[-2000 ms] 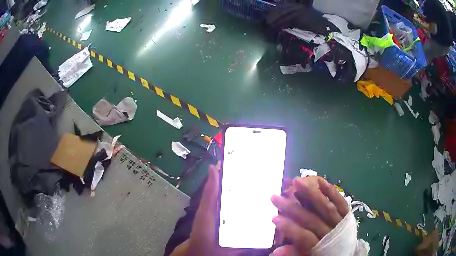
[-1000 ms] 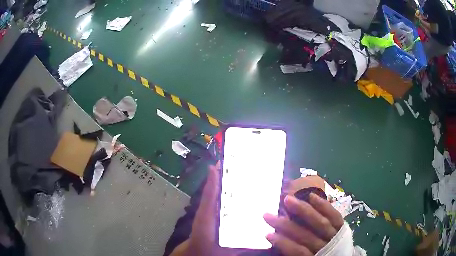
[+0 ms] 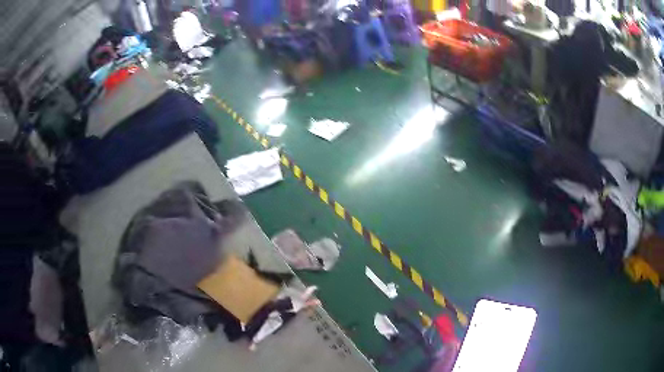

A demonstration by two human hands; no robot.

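A smartphone (image 3: pixel 496 338) with a glaring white screen stands at the bottom edge, right of centre, its lower part cut off. Of my left hand (image 3: pixel 445 356), only a blurred, pinkish bit of thumb shows at the phone's left edge; the rest is below the picture. My right hand is out of the picture.
On the grey-topped table (image 3: pixel 320 349) at left lie a grey fabric bundle (image 3: pixel 171 240), a cardboard piece (image 3: pixel 239 288), clear plastic (image 3: pixel 171 341) and a navy pile (image 3: pixel 142 142). Scraps, yellow-black tape (image 3: pixel 349 218) and an orange-red bin (image 3: pixel 466 49) are beyond.
The view has swung up and left, bringing in the far table end and orange-red bin. The phone has shifted down and right in the picture. My right hand has left the view.
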